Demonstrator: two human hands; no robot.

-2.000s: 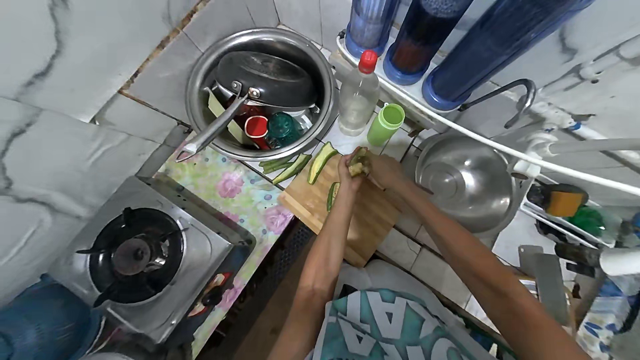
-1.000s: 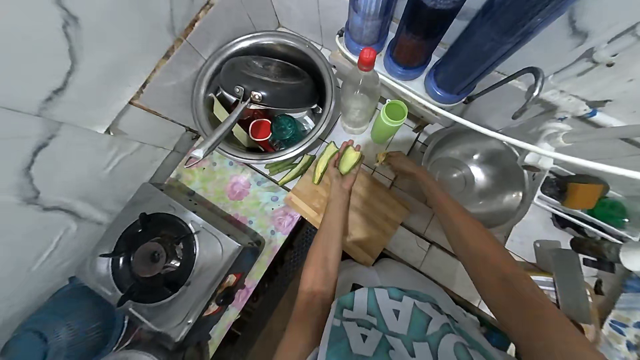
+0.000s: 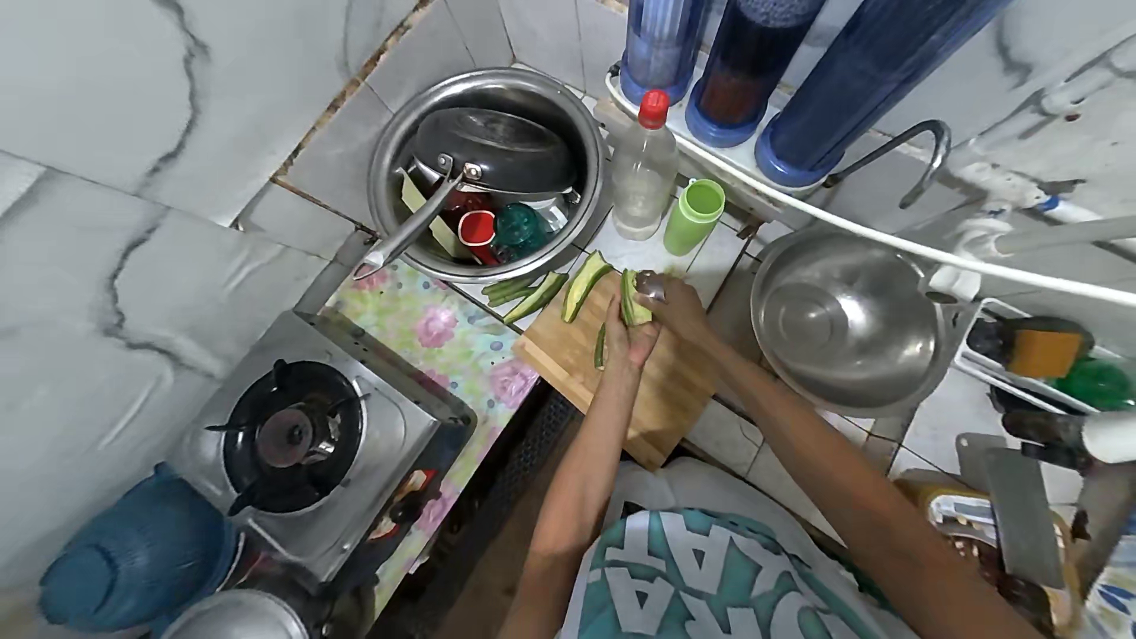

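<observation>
Over the wooden cutting board (image 3: pixel 661 404), my left hand (image 3: pixel 632 335) holds a piece of green-skinned vegetable (image 3: pixel 633 299) with pale flesh, perhaps bitter gourd. My right hand (image 3: pixel 676 303) is closed around a small metal tool, likely a spoon (image 3: pixel 651 284), its bowl against the flesh. A hollowed vegetable piece (image 3: pixel 586 286) lies at the board's upper left edge. Another green piece (image 3: pixel 600 346) rests on the board beside my left wrist. Several green lengths (image 3: pixel 535 297) lie on the tiles left of the board.
A large metal basin (image 3: pixel 387 151) holds a pan and cups. Behind the board stand a clear bottle (image 3: pixel 645 173) and a green tumbler (image 3: pixel 694 217). A steel sink bowl (image 3: pixel 848 324) lies right, a gas stove (image 3: pixel 297 435) left. Knives (image 3: pixel 1021 515) lie at the lower right.
My right hand, apart from the left and right of the board's top a second ago, has come back with the metal tool against the vegetable piece in my left hand.
</observation>
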